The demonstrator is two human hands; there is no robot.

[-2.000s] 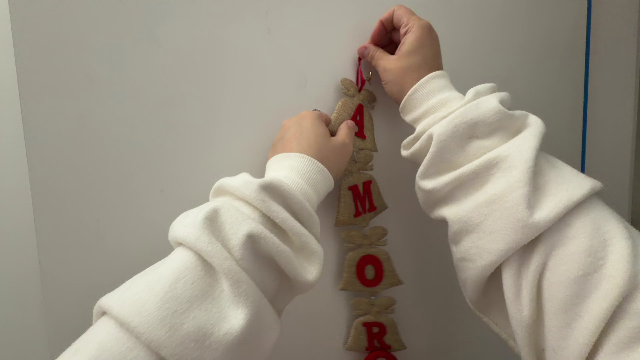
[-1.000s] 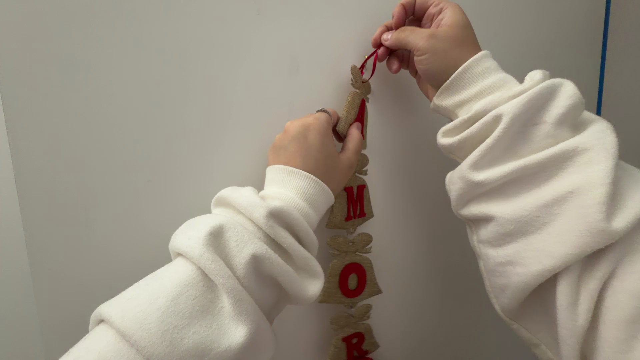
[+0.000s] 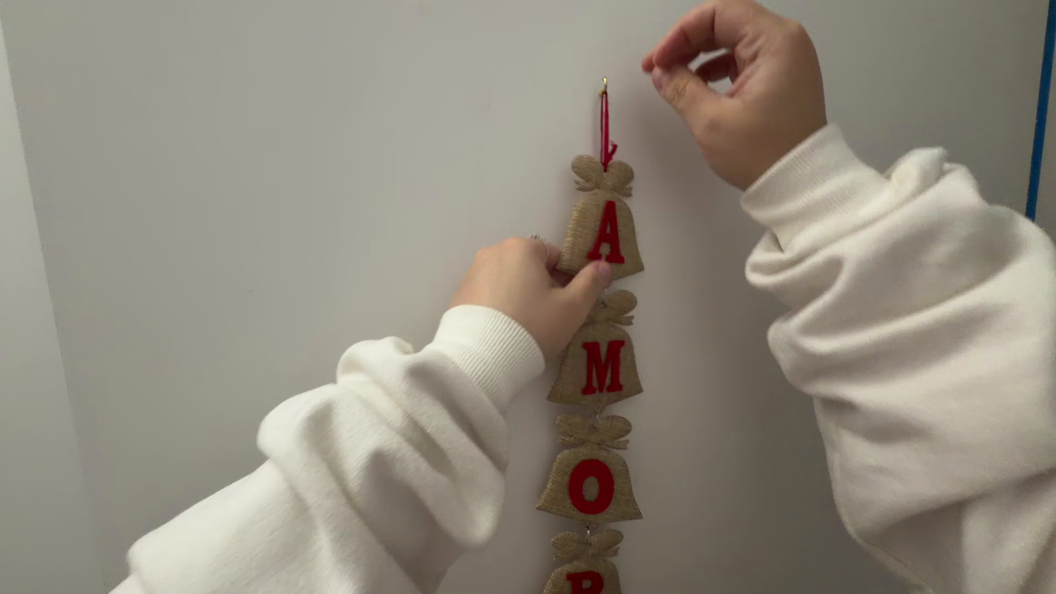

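A vertical string of burlap bell shapes (image 3: pixel 591 491) with burlap bows and red felt letters hangs against a pale wall-like surface. Its red ribbon loop (image 3: pixel 605 128) is over a small brass-coloured hook (image 3: pixel 605 85). My left hand (image 3: pixel 536 285), with a ring on one finger, pinches the lower left of the top burlap bell (image 3: pixel 623 235), thumb in front and fingers behind. To the right of the hook, my right hand (image 3: pixel 738 87) is raised off the ribbon, its thumb and fingertips near each other with no object seen between them. The lower end of the string is out of view.
The pale flat surface (image 3: pixel 289 206) fills the background behind the string. A blue strip (image 3: pixel 1038 124) runs down near the right edge, and a vertical edge line shows at the far left.
My right hand has let go of the red ribbon loop and moved off to its right. The loop now hangs on the hook. My left hand still holds the top bell.
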